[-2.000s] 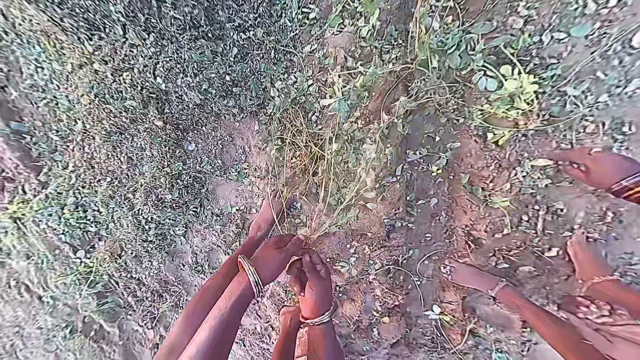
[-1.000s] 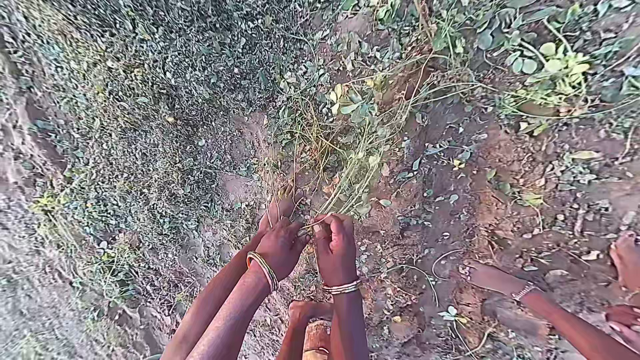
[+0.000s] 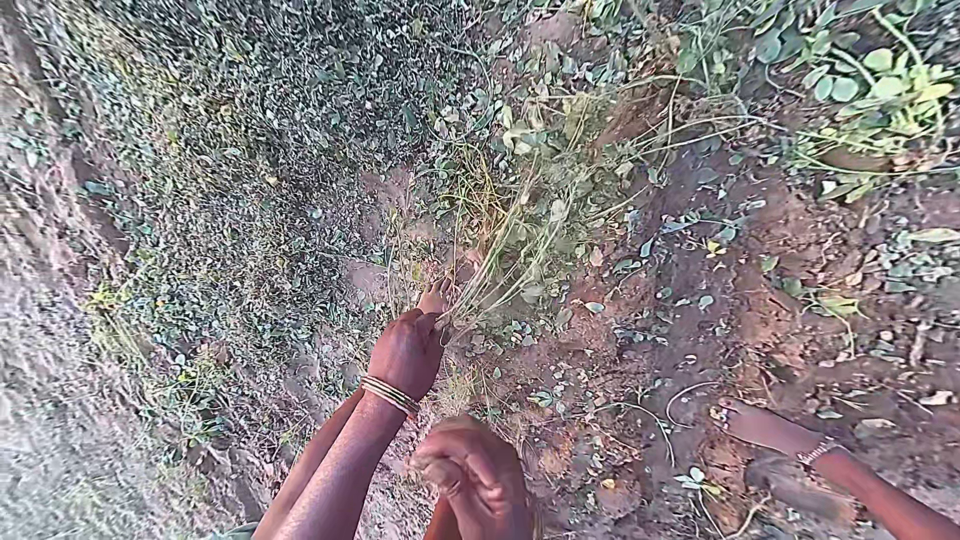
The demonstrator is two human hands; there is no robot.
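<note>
My left hand, with bangles at the wrist, is closed on the lower end of a bunch of thin plant stems. The stems fan out up and to the right over the soil, with leaves at their far ends. My right hand is lower and to the right, near the bottom edge, blurred, with its fingers curled; whether something small lies in it cannot be told. One of my bare feet shows just beyond the left hand, partly hidden by it.
Another person's bare foot with an anklet stands on the soil at the lower right. A leafy green plant lies at the upper right. Dense low foliage covers the upper left. Fallen leaves and loose stems are scattered over the brown soil.
My right hand has come away from the stems and moved down toward me, while my left hand keeps hold of them. The other person's hand and second foot at the right are out of view.
</note>
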